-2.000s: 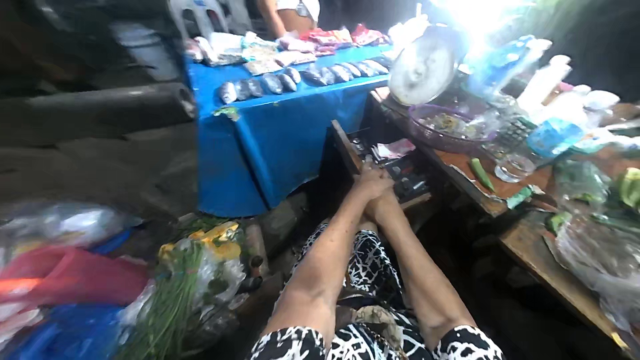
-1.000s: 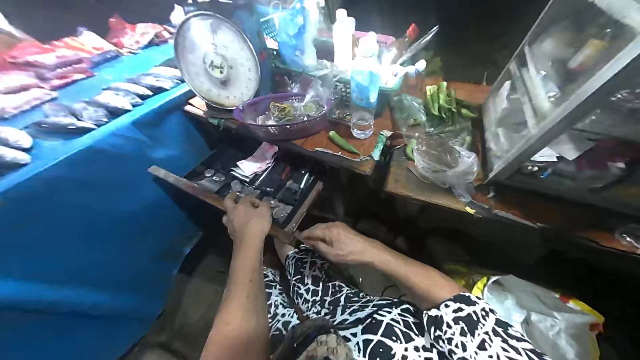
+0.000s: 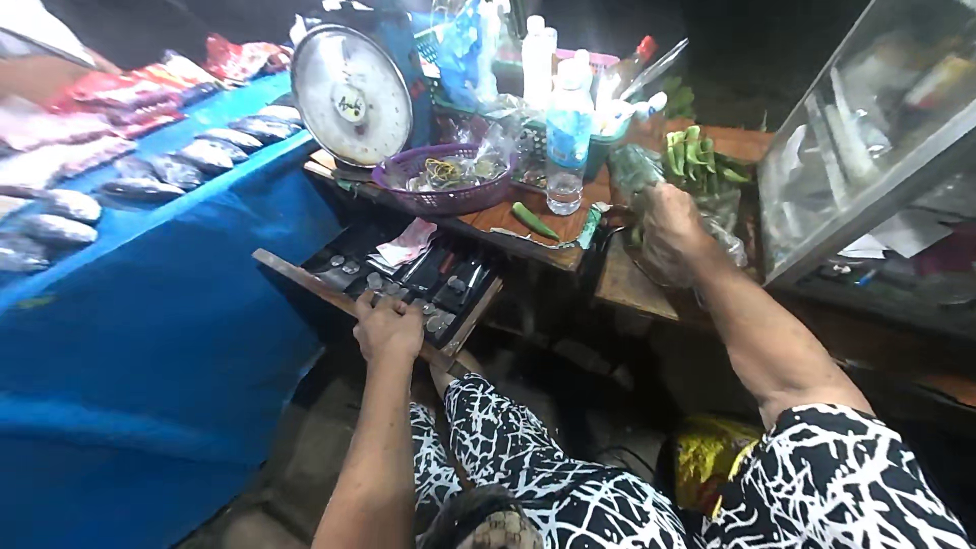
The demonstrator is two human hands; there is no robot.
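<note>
My left hand (image 3: pixel 389 328) rests over the front board of an open wooden drawer (image 3: pixel 305 284), its fingertips near coins (image 3: pixel 393 290) in the black tray. Folded banknotes (image 3: pixel 408 242) and pens lie farther back in that drawer. Out to the right, my right hand (image 3: pixel 672 221) is at a clear plastic bag with something green (image 3: pixel 637 169) on the wooden table; blur hides whether the fingers grip it. Just beyond that hand are several okra pods (image 3: pixel 692 152). One green pod (image 3: pixel 534 221) lies alone near the table edge, beside a water bottle (image 3: pixel 568 137).
A dial scale (image 3: pixel 351 95) stands behind a purple plastic basket (image 3: pixel 446 200). On the left, fish (image 3: pixel 206 156) and bagged goods lie on a blue-covered table (image 3: pixel 152 305). A framed glass case (image 3: pixel 846 137) bounds the right side. A yellow bag (image 3: pixel 705 457) is low on the right.
My right hand has left the drawer's front corner and reached out to the bag on the right. My left hand stays at the drawer. The view swung right from the first frame.
</note>
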